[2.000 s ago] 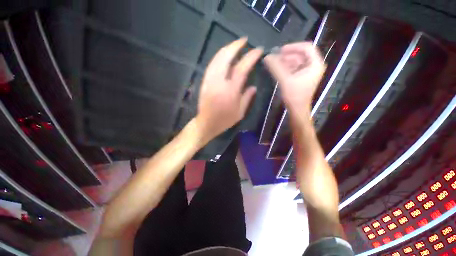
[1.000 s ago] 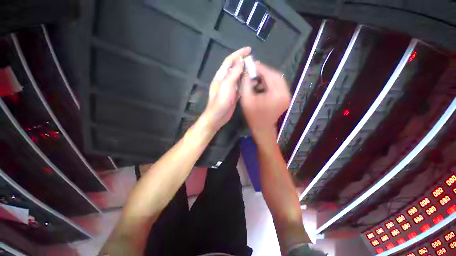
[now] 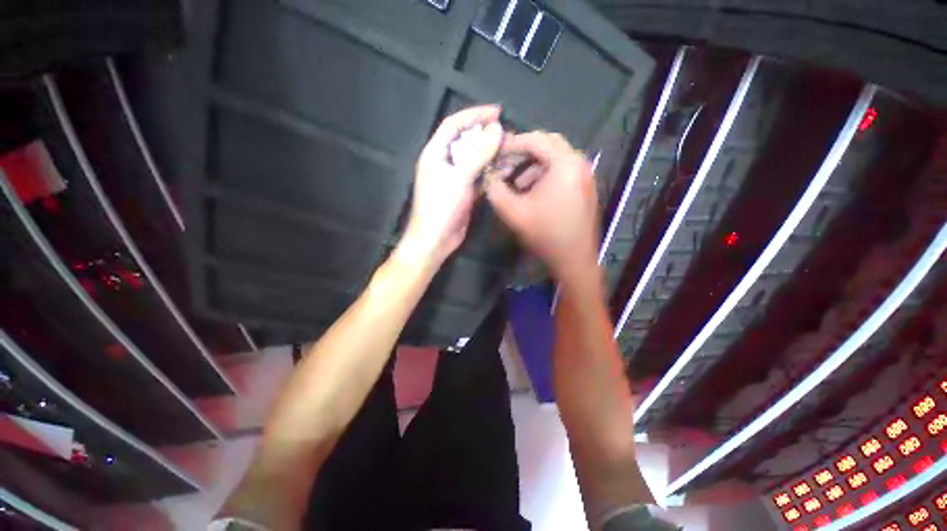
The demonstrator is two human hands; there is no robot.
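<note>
My left hand (image 3: 441,192) is raised over the compartment tray, with fingers curled and a pale, blurred patch at the fingertips; what it holds, if anything, is unclear. My right hand (image 3: 556,202) meets it from the right, fingers pinched around a small dark piece with a pale edge (image 3: 522,173), which looks like a small electronic unit. The fingers hide most of it. The large dark grey compartment tray (image 3: 301,176) lies beneath the hands. A few black units with silver edges (image 3: 517,29) sit in a pocket at its top.
Rack shelves (image 3: 708,176) with bright front edges and looped cords rise on the right. More shelves (image 3: 125,264) with red lights and a pale reddish slip (image 3: 33,172) are on the left. Red-orange digital readouts (image 3: 867,456) glow at lower right. A blue object (image 3: 533,347) lies below the tray.
Two seconds ago my hands were farther apart and higher. They came together over the tray, where a small white piece showed between them; now that piece is mostly hidden.
</note>
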